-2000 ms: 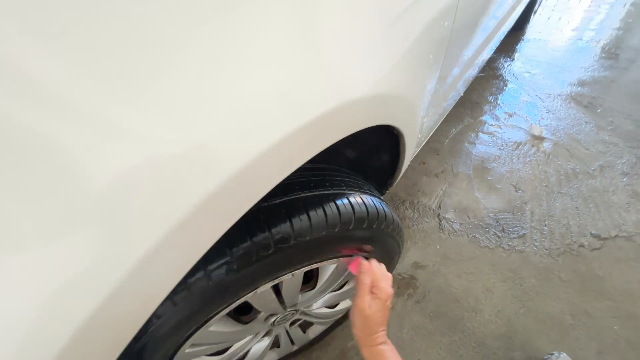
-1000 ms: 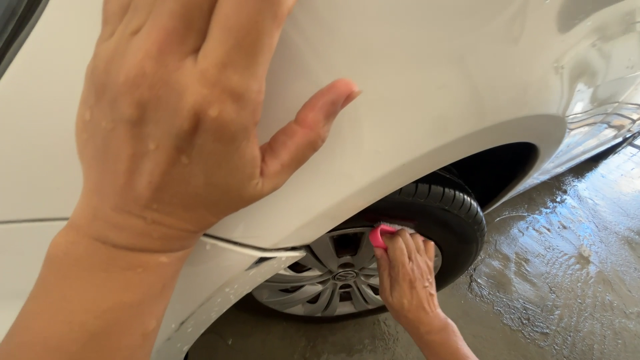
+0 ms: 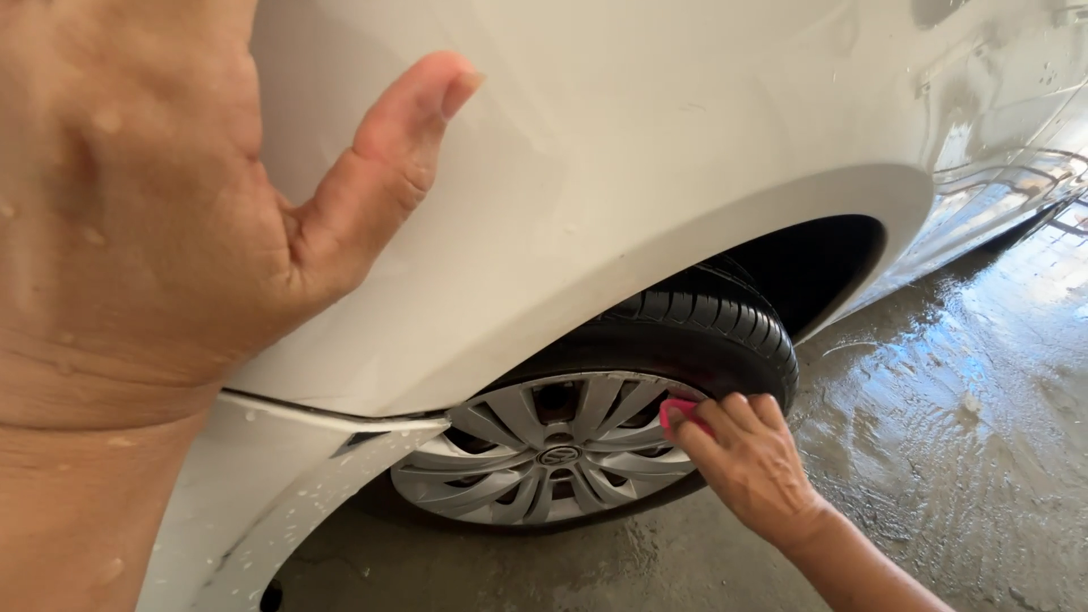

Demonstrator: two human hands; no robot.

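Note:
My right hand (image 3: 748, 459) grips a pink pad or brush (image 3: 682, 416), mostly covered by the fingers, at the edge between the silver wheel cover (image 3: 518, 408) and the black tire (image 3: 722, 361). The wheel cover bears a Volkswagen emblem (image 3: 558, 456) at its middle. Large at the left of the view, my left hand (image 3: 170, 178) is spread against the car's white fender (image 3: 578, 170), thumb apart and no object visible in it. Its fingertips are out of frame, and water drops dot the skin.
The dark wheel arch (image 3: 816, 263) curves over the tire. Below my left hand, the bumper (image 3: 246, 493) carries water drops and a dark scuff. Wet, glossy concrete floor (image 3: 952, 425) stretches along the car's right side and under the wheel.
My left hand, not visible two seconds ago, came into view against the fender. My right hand stays at the wheel with the pink thing. The view has shifted to show more of the wheel.

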